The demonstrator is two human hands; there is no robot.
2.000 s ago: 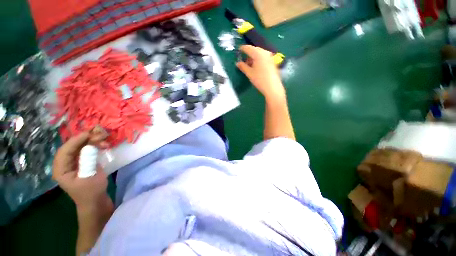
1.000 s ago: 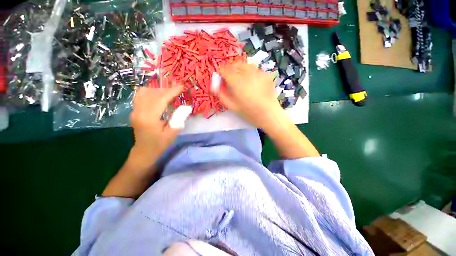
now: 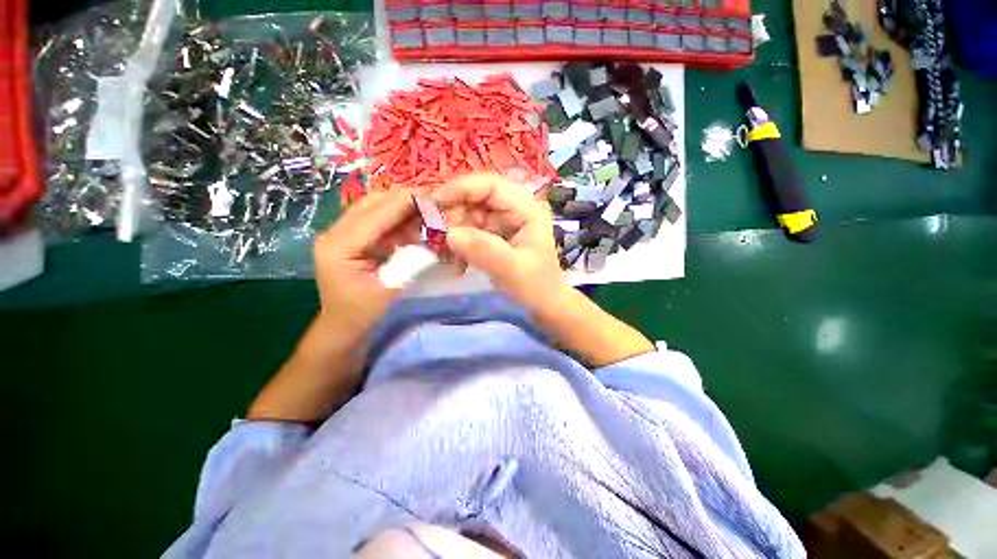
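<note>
My left hand [image 3: 355, 257] and my right hand [image 3: 503, 240] meet in front of the red pile. Between their fingertips is a small unit [image 3: 431, 218] with a greyish-pink flat face and a red part at its lower end; both hands grip it. A white finger cot [image 3: 407, 265] is on my left thumb. Red strips [image 3: 459, 129] lie heaped on a white sheet [image 3: 671, 257]. Dark rectangular pieces [image 3: 623, 164] lie loose to the right of them. Metal fittings [image 3: 235, 142] lie tangled on clear plastic at left.
A red tray [image 3: 569, 51] with rows of grey blocks lies beyond the piles. A black and yellow cutter [image 3: 777, 169] and a clear scrap [image 3: 717, 142] lie right. Brown cardboard [image 3: 880, 120] holds dark pieces. Another red tray [image 3: 15, 120] is far left. A cardboard box [image 3: 886, 532] is lower right.
The view has swung from the right back to the piles. My right hand has come from beside the cutter, over the red pile, to my left hand. Both now hold the small unit.
</note>
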